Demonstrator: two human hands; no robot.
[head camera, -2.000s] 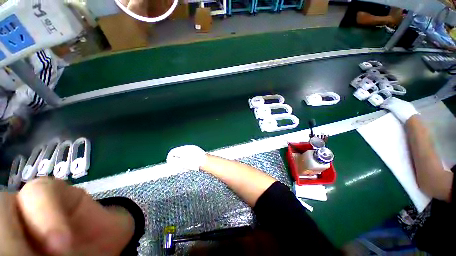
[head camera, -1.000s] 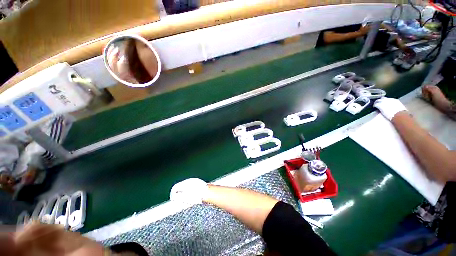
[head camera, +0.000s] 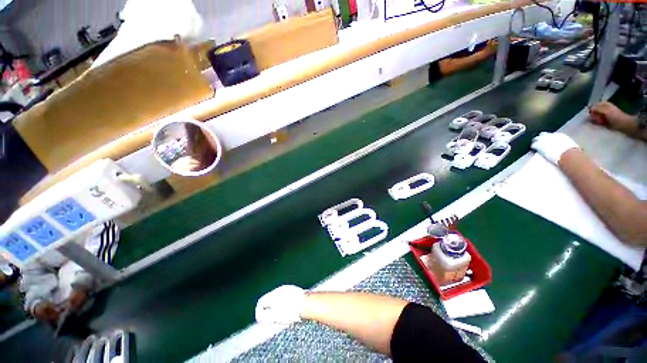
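Observation:
My right hand (head camera: 281, 305) wears a white glove and lies at the conveyor's side rail (head camera: 369, 265), left of the red bin. Its fingers blend into one pale shape, so I cannot tell whether it holds anything. My left hand is not in view. On the dark green belt (head camera: 248, 262), three white loop-shaped housings (head camera: 362, 236) lie side by side beyond the rail. One single housing (head camera: 412, 186) lies farther right. A cluster of several housings (head camera: 489, 157) lies beyond it. More housings (head camera: 106, 349) are cut off at the bottom left edge.
A red bin (head camera: 481, 278) holds a bottle (head camera: 451, 261); a white slip (head camera: 469, 303) lies beside it. Bubble wrap (head camera: 312, 347) covers the near edge. A neighbour's gloved hand (head camera: 557, 147) rests by a white sheet (head camera: 567, 202). A person's hands show at left. A round mirror (head camera: 186, 148) and sockets (head camera: 71, 213) hang above.
The view has tilted up and shifted. My left hand has gone out of the picture at the lower left. My right hand stays by the rail. The hammer is out of view.

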